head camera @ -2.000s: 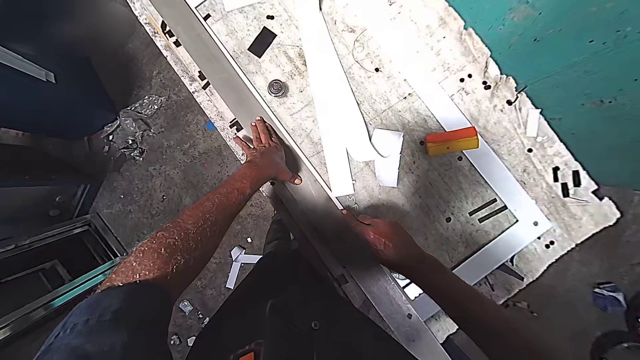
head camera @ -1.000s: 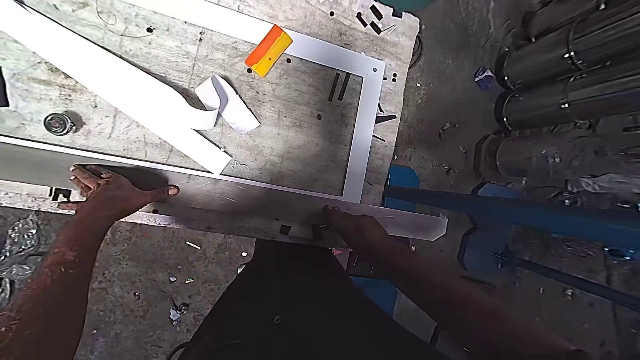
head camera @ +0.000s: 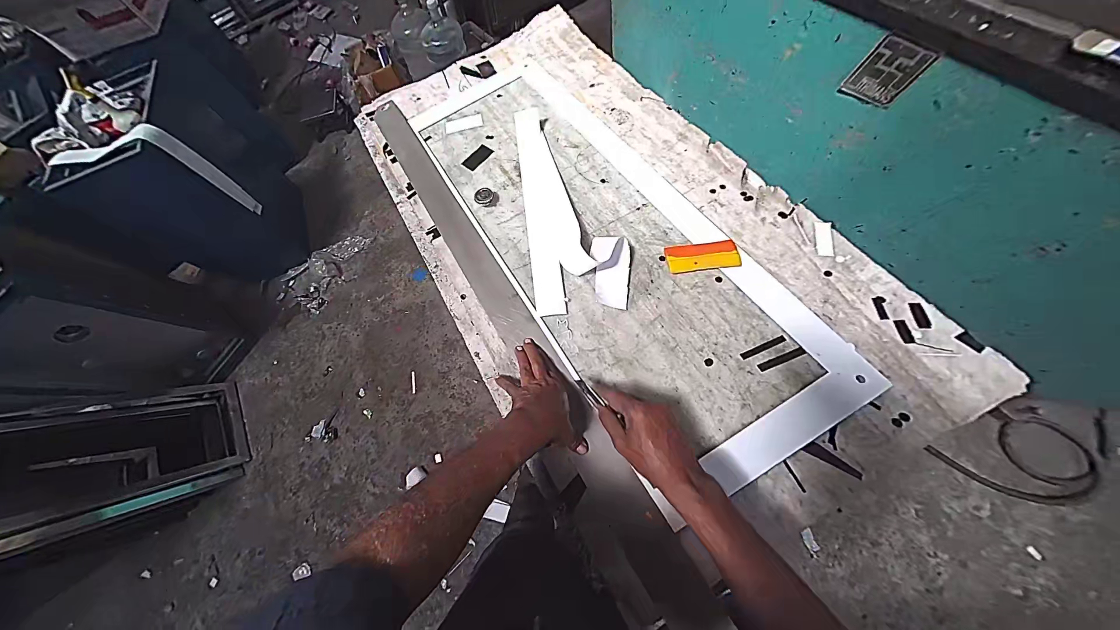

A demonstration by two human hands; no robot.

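Observation:
My left hand [head camera: 542,407] lies on a long flat grey metal strip [head camera: 464,254], its fingers spread. My right hand [head camera: 646,437], close beside it, is closed around a slim blade-like tool [head camera: 590,394] whose tip meets the strip's inner edge. The strip lies along the near long side of a white rectangular frame [head camera: 643,166]. Inside the frame are a white strip of sheet material [head camera: 538,210] with a curled end, and a small round metallic object [head camera: 485,197]. An orange and yellow block [head camera: 703,257] rests partly on the frame's far side.
A worn pale board [head camera: 927,376] under the frame carries scattered black pieces. Beyond it stands a teal panel [head camera: 770,131]. At left are dark cabinets [head camera: 210,166] and a metal frame [head camera: 122,472] on the littered floor. A coiled cable [head camera: 1046,446] lies at right.
The view has swung widely between frames. My right hand is now closer to my left hand along the strip than one second ago, and the slim tool shows plainly in it.

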